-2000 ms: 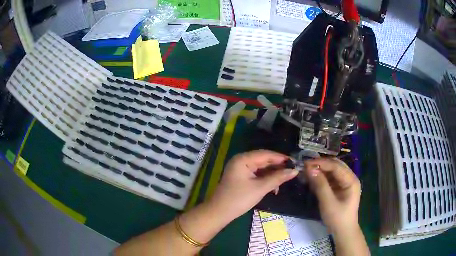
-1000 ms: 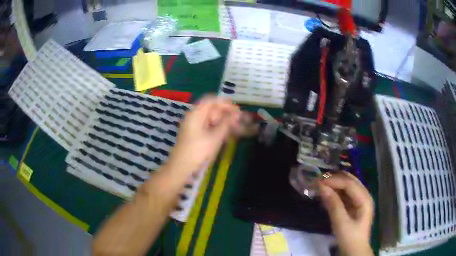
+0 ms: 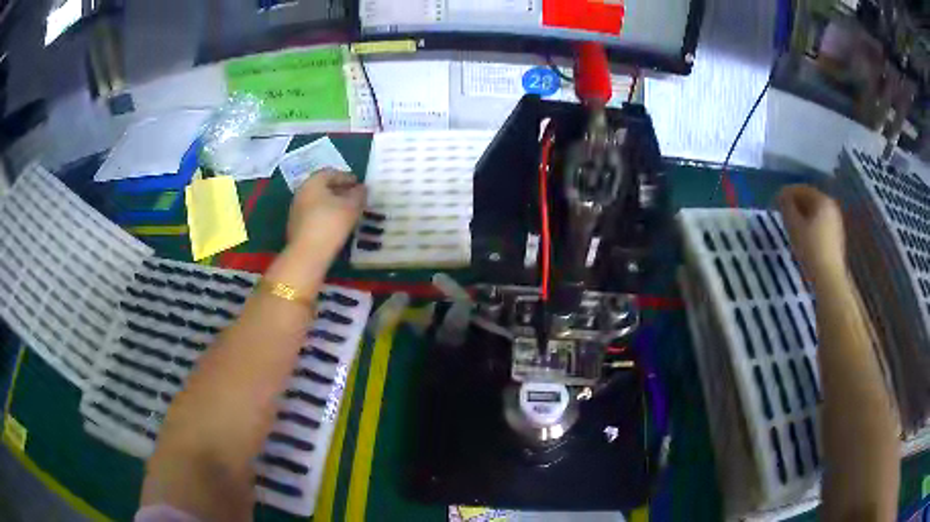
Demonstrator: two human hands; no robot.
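My left hand (image 3: 326, 209) is at the left edge of the white back tray (image 3: 423, 194), fingers bent together; whether they hold a part is unclear. A few dark parts (image 3: 369, 244) lie there just below the fingertips. My right hand (image 3: 813, 219) is over the far end of the right tray stack (image 3: 726, 306), fingers curled; any held part is hidden. The black test fixture (image 3: 495, 194) stands between my hands, with a red grip (image 3: 591, 76) on top. A round silver piece with a white face (image 3: 544, 406) sits low at its front, untouched.
The left parts tray (image 3: 352, 306) holds rows of dark parts, partly under my left forearm. A pale tray (image 3: 61, 265) leans behind it. More trays (image 3: 897, 204) stand at far right. Behind are a yellow note (image 3: 214, 216), a crumpled plastic bag (image 3: 235, 133) and a monitor (image 3: 489, 20).
The view has tilted up and right, showing the monitor. My left hand has moved to the back tray; my right hand has left the fixture front for the right trays. The round piece is uncovered.
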